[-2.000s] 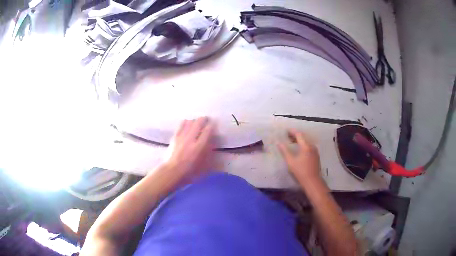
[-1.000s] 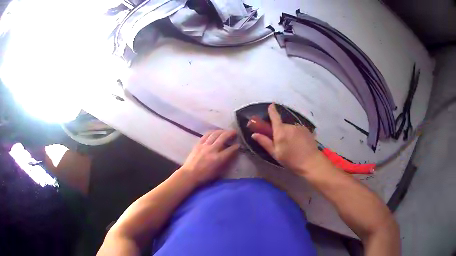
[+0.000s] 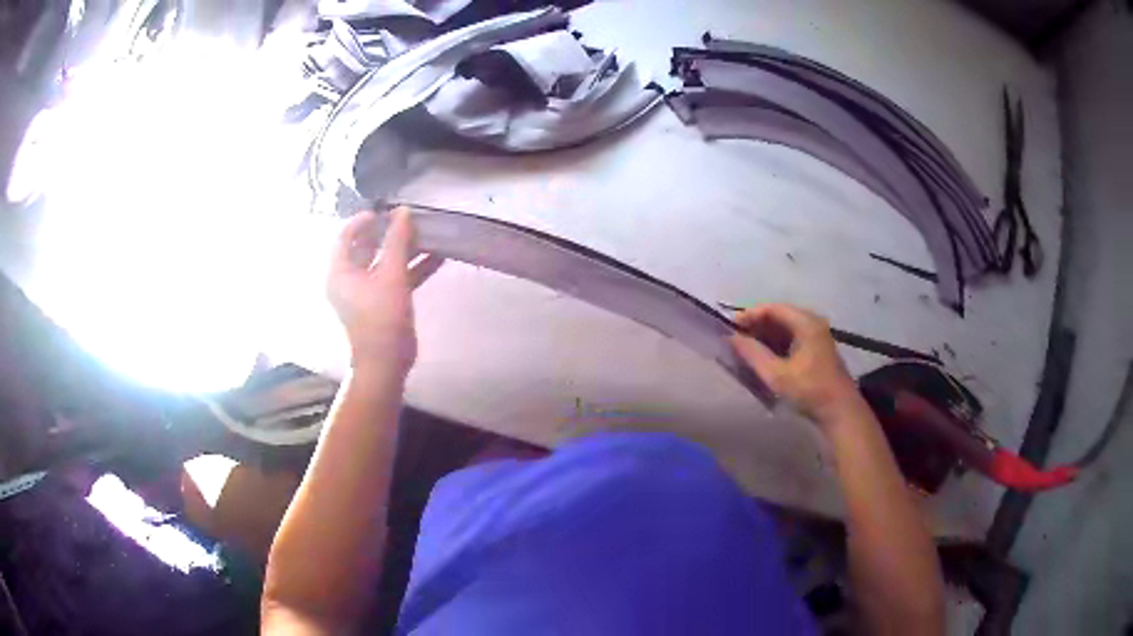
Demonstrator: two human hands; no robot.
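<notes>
A curved grey-lilac band piece (image 3: 565,267) with a dark upper edge stretches between my hands over the white table. My left hand (image 3: 379,267) grips its left end between thumb and fingers. My right hand (image 3: 795,354) grips it near its right end, and the tip hangs past the fingers. The iron (image 3: 913,422) with its reddish-brown handle stands on the table at the right, partly hidden behind my right forearm; neither hand touches it.
A fanned stack of pressed bands (image 3: 832,155) lies at the back right, with black scissors (image 3: 1016,199) beside it. A tangled heap of unpressed bands (image 3: 509,93) lies at the back left. A thin dark strip (image 3: 888,344) lies behind my right hand. A very bright light glares at the left.
My right hand has let go of the iron, which now stands at the right. Both hands now hold the band piece by its ends, where it lay on the table before.
</notes>
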